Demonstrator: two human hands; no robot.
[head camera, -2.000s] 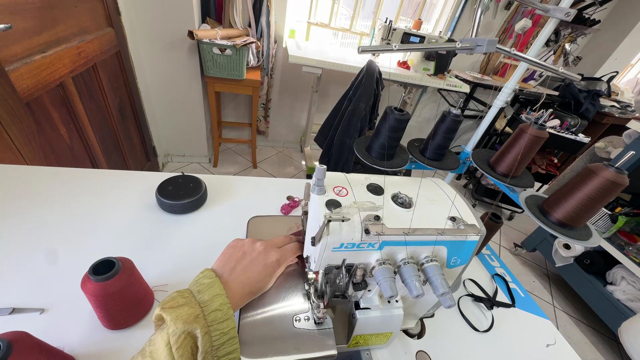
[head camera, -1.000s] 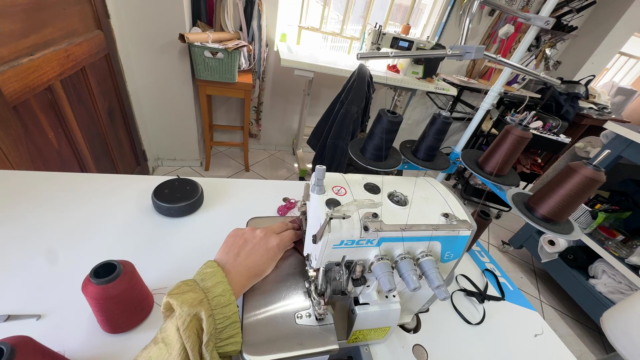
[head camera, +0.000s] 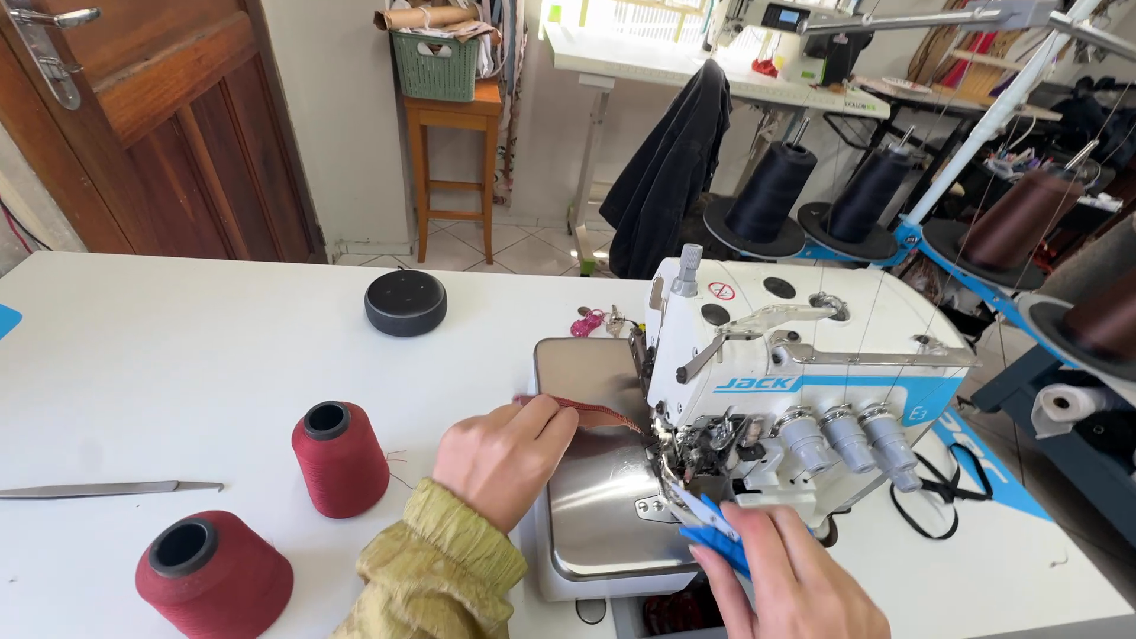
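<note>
My left hand (head camera: 506, 457) pinches one end of a narrow reddish-brown fabric strip (head camera: 590, 412) over the metal plate (head camera: 595, 506) of a white Jack overlock sewing machine (head camera: 799, 342). The strip's other end reaches the needle area. At the lower right, my right hand (head camera: 790, 568) holds blue-handled thread snips (head camera: 721, 537), their blades pointing toward the machine's looper area. Whether the snips touch any thread cannot be told.
Two red thread cones (head camera: 342, 461) (head camera: 217, 577), metal tweezers (head camera: 111, 490) and a round black smart speaker (head camera: 406, 303) stand or lie on the white table at left. Keys (head camera: 614, 321) lie behind the plate. Dark thread cones (head camera: 770, 191) stand behind the machine, a black strap (head camera: 945, 497) at its right.
My left hand has drawn back from beside the presser area with the fabric strip, which now shows. My right hand has come into view with the blue snips.
</note>
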